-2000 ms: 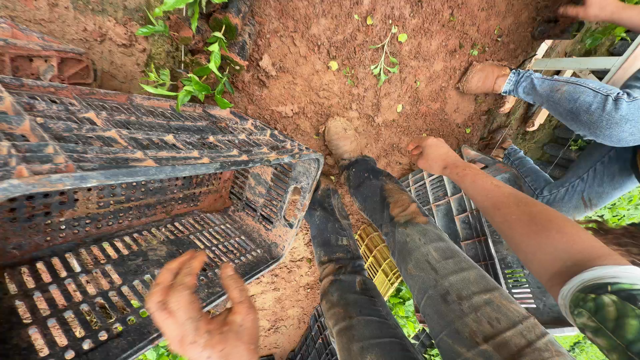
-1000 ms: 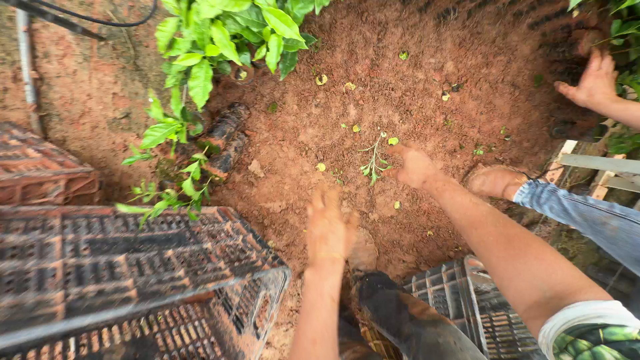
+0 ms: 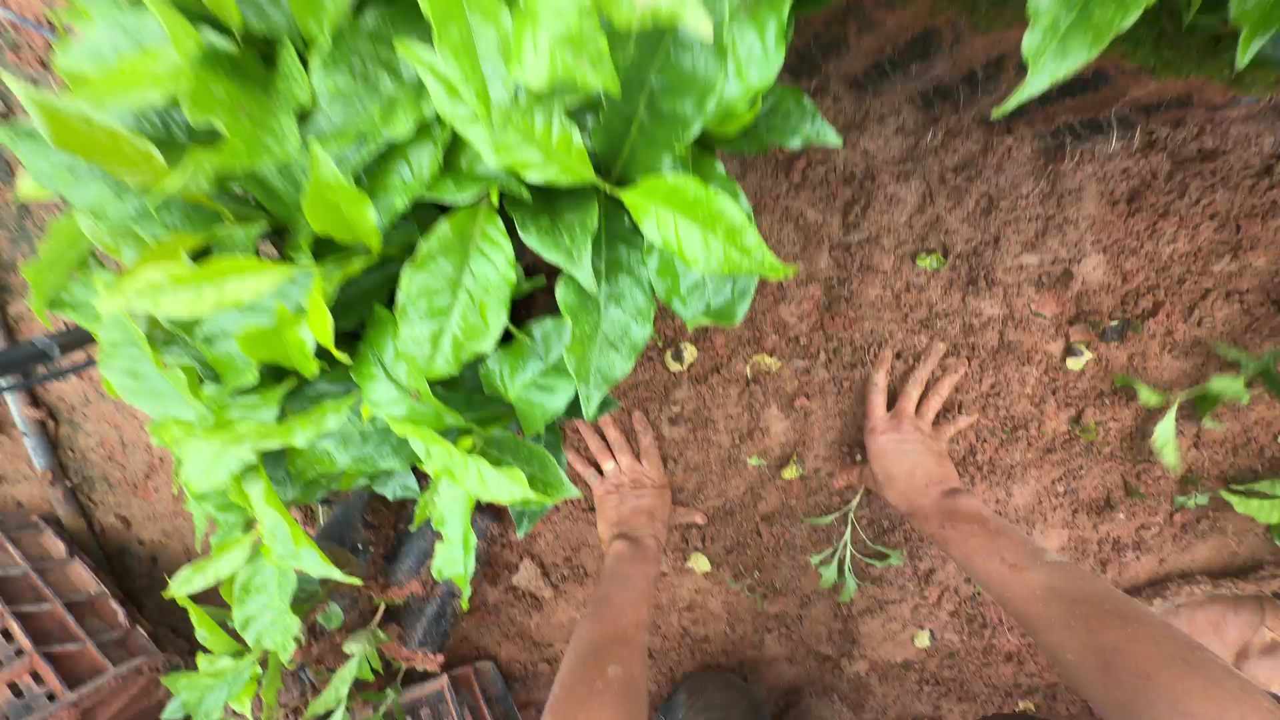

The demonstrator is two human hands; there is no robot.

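My left hand (image 3: 630,490) is palm down at the reddish soil, its fingers spread and a ring on one finger, just beside the lower leaves of a dense leafy green plant (image 3: 455,290). To the right, my right hand (image 3: 912,445) also reaches over the soil (image 3: 780,560), fingers apart and holding nothing. A small uprooted-looking green sprig (image 3: 850,552) lies just below and left of my right hand. Yellowed fallen leaves (image 3: 681,357) dot the ground between and above the hands. Whether the palms press on the soil is hard to tell.
Muddy plastic crates (image 3: 70,620) stand at the lower left, with another crate edge (image 3: 465,695) at the bottom. A grey pipe (image 3: 35,440) runs along the left side. Dark nursery bags (image 3: 425,580) sit under the foliage. More leaves (image 3: 1080,40) hang at the upper right.
My left hand has gone from above the crate to the soil beside the plant. My right hand has moved from near my knee to the soil past the sprig. The view has shifted forward.
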